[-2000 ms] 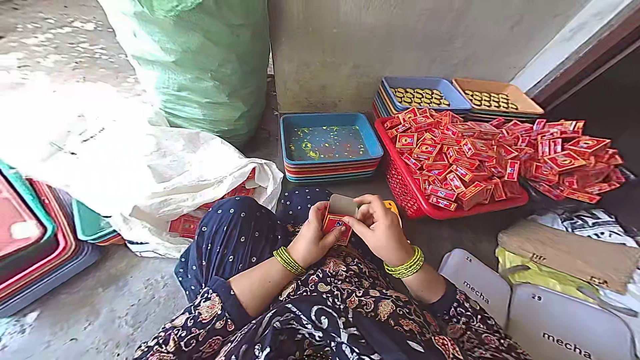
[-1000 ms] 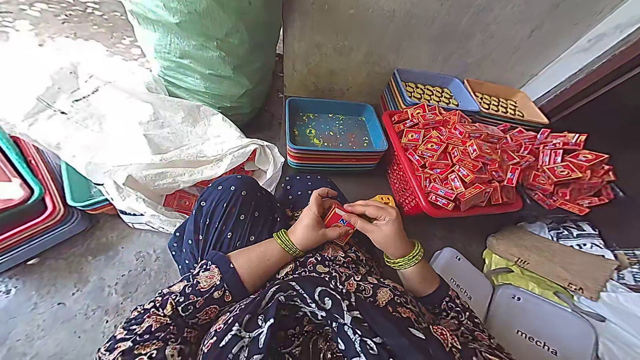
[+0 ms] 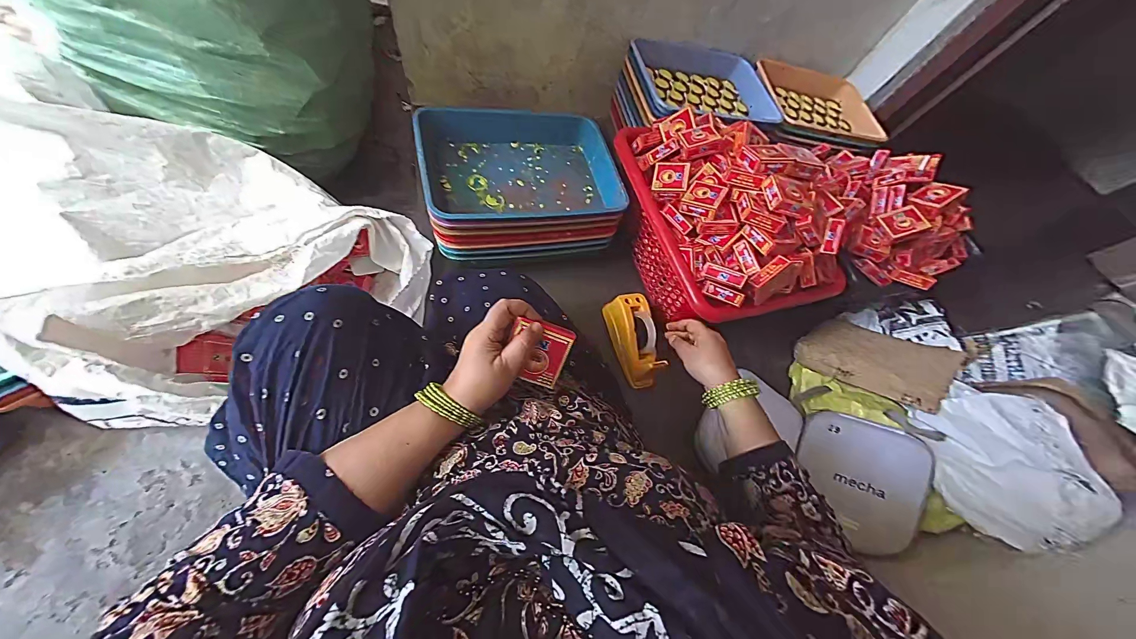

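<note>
My left hand (image 3: pixel 499 353) holds a small red printed cardboard box (image 3: pixel 545 353) over my lap, thumb across its face. Just right of a yellow tape dispenser (image 3: pixel 632 341) is my right hand (image 3: pixel 701 351), its thumb and fingertips close together; whether a bit of tape is between them cannot be told. The dispenser rests on the floor in front of the red plastic basket (image 3: pixel 661 257), which is heaped with many similar red boxes (image 3: pixel 745 209).
A stack of trays with a blue one on top (image 3: pixel 524 217) stands ahead. Trays of small round yellowish pieces (image 3: pixel 697 91) are behind the basket. A white sack (image 3: pixel 177 222) lies left, a green sack (image 3: pixel 222 71) beyond. Right are metallic lids (image 3: pixel 865 484) and plastic bags (image 3: pixel 1021 461).
My right hand has left the red box and moved right, beside the tape dispenser. My left hand still holds the box. The dispenser is now in fuller view.
</note>
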